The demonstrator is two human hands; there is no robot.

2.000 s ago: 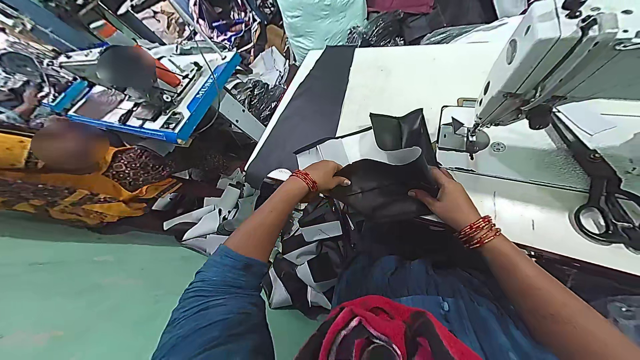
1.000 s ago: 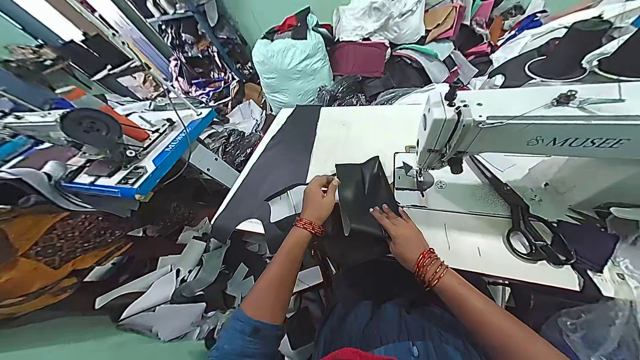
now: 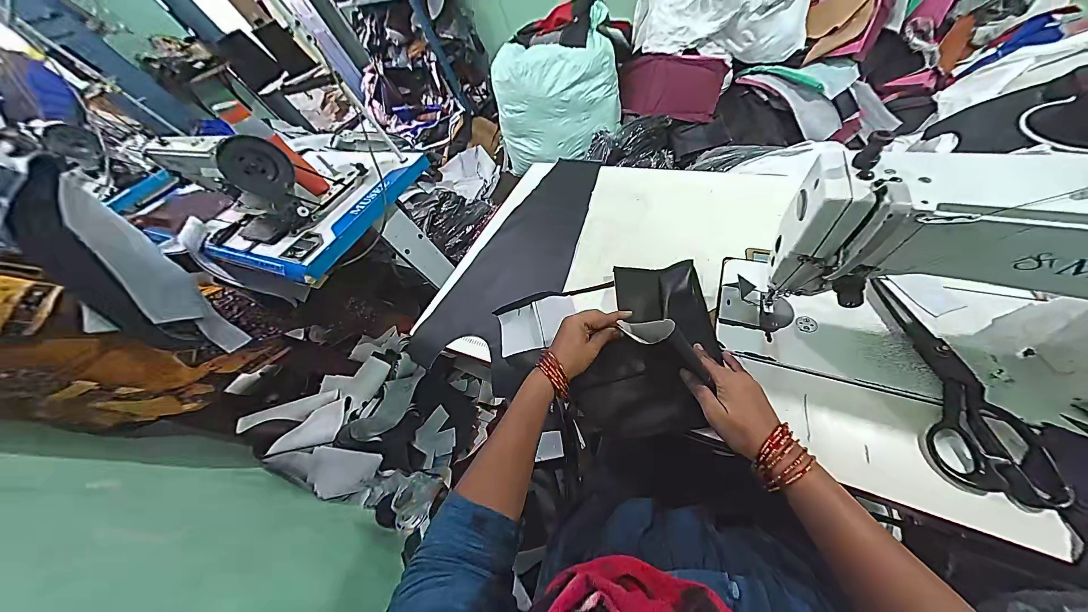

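Observation:
A black, leather-like sheet with a pale backing [image 3: 663, 297] lies partly folded at the front edge of the white sewing table [image 3: 680, 204]. My left hand [image 3: 586, 340] pinches the turned-up edge of this sheet between thumb and fingers. On the sheet's right side rests my right hand [image 3: 735, 395], fingers spread along the fold; whether it grips is unclear. Just right of the sheet is the needle area of a white industrial sewing machine [image 3: 960, 212]. Large black-handled scissors [image 3: 969, 416] lie on the table, right of my right hand.
A long black material piece [image 3: 518, 246] covers the table's left part. Offcuts [image 3: 340, 416] are heaped on the floor at left. Another sewing machine [image 3: 255, 170] stands on a blue-edged table. Behind, a stuffed pale green bag [image 3: 557, 98] stands beside piled material.
The black sheet, lying flatter one second ago, now has an edge turned up that shows its pale backing. My left hand holds that edge. The view has shifted.

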